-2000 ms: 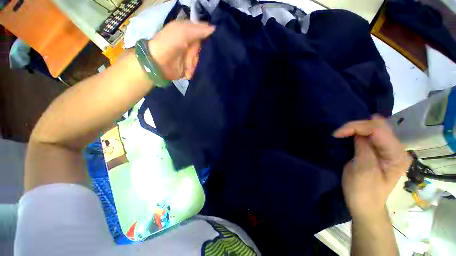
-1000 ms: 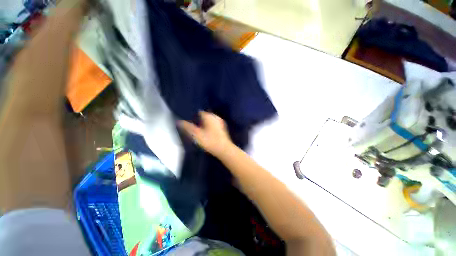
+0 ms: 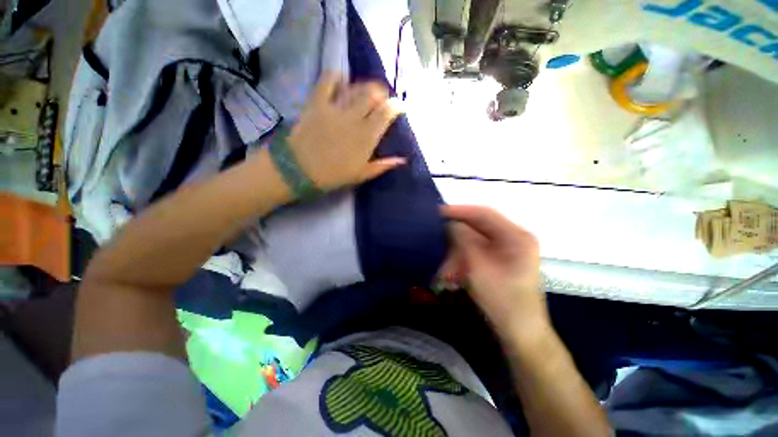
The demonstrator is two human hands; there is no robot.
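The garment in work, pale grey [image 3: 166, 102] with dark strips and a navy panel [image 3: 397, 226], lies over the table left of the needle area and hangs over the front edge. My left hand [image 3: 339, 135], with a green band at the wrist, lies flat on the navy panel near the presser foot, fingers spread. My right hand [image 3: 495, 256], slightly blurred, holds the navy panel's right edge at the table rim between thumb and fingers. The sewing machine head [image 3: 717, 30] with "Jack" lettering is at the top right. The presser foot area [image 3: 461, 64] is brightly lit.
A yellow ring [image 3: 635, 98] and a green one lie right of the needle, beside white scraps [image 3: 670, 149]. Tan paper labels [image 3: 740, 229] lie at the far right. A light green printed lid [image 3: 239, 358] is below left. An orange board [image 3: 32, 235] is at the left edge.
The garment has been turned from navy side up to mostly grey side up and laid beside the needle. Both hands have come to its navy edge. The view has shifted toward the machine.
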